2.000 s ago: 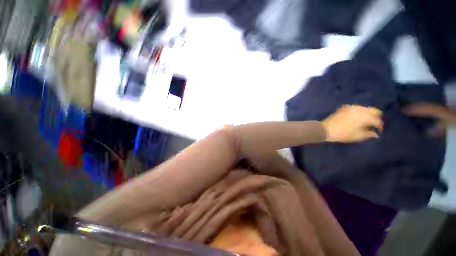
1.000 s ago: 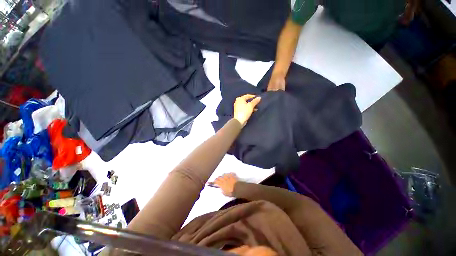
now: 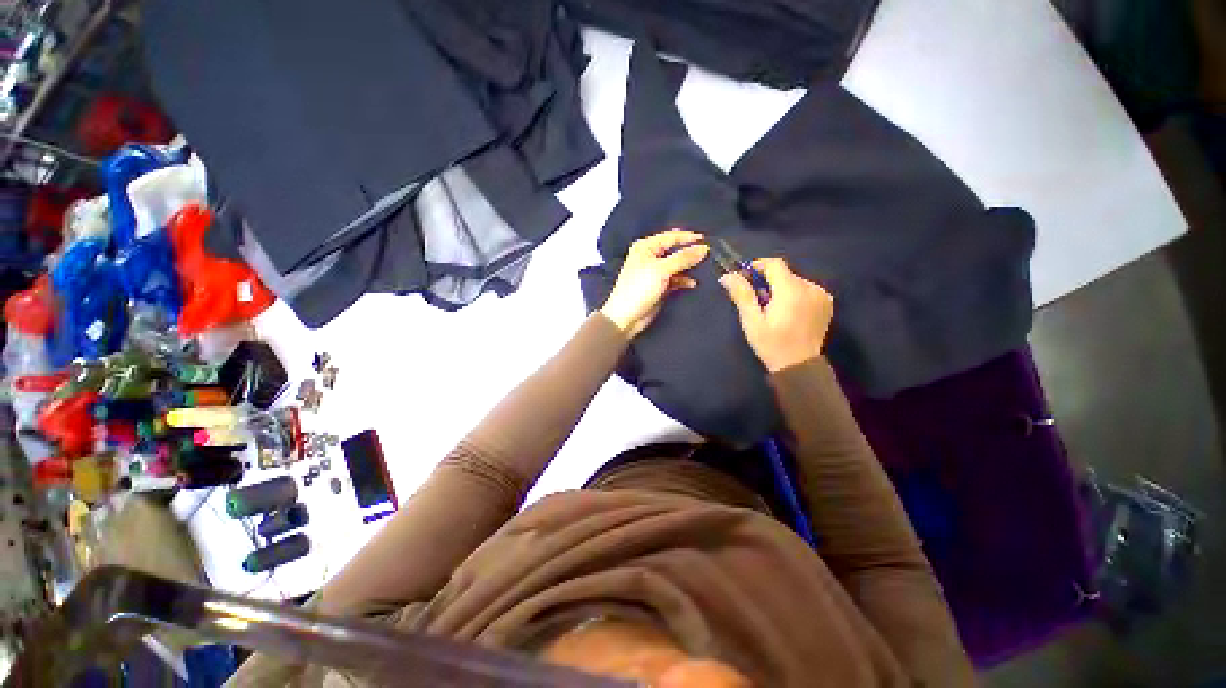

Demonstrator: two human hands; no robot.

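Observation:
A dark charcoal garment [image 3: 887, 229] lies spread before me, its lower edge hanging over the table's near edge. My left hand [image 3: 655, 278] is over its left part, fingertips pinched together; what lies between them is too small to tell. My right hand [image 3: 784, 309] holds small thread snips [image 3: 730, 254], dark with a light tip, pointing up and left towards my left fingertips. The two hands are close together but apart.
Dark garment pieces [image 3: 336, 121] are piled at the far left of the white table [image 3: 995, 108]. A phone [image 3: 366, 469], small metal-grey bits, thread cones [image 3: 262, 497] and red and blue plastic bags [image 3: 206, 269] lie left. A purple bin [image 3: 1002, 538] stands below, right.
The other person's hand has left the garment. My right hand has risen from the table's near edge to the garment with the snips. My left hand remains over the garment.

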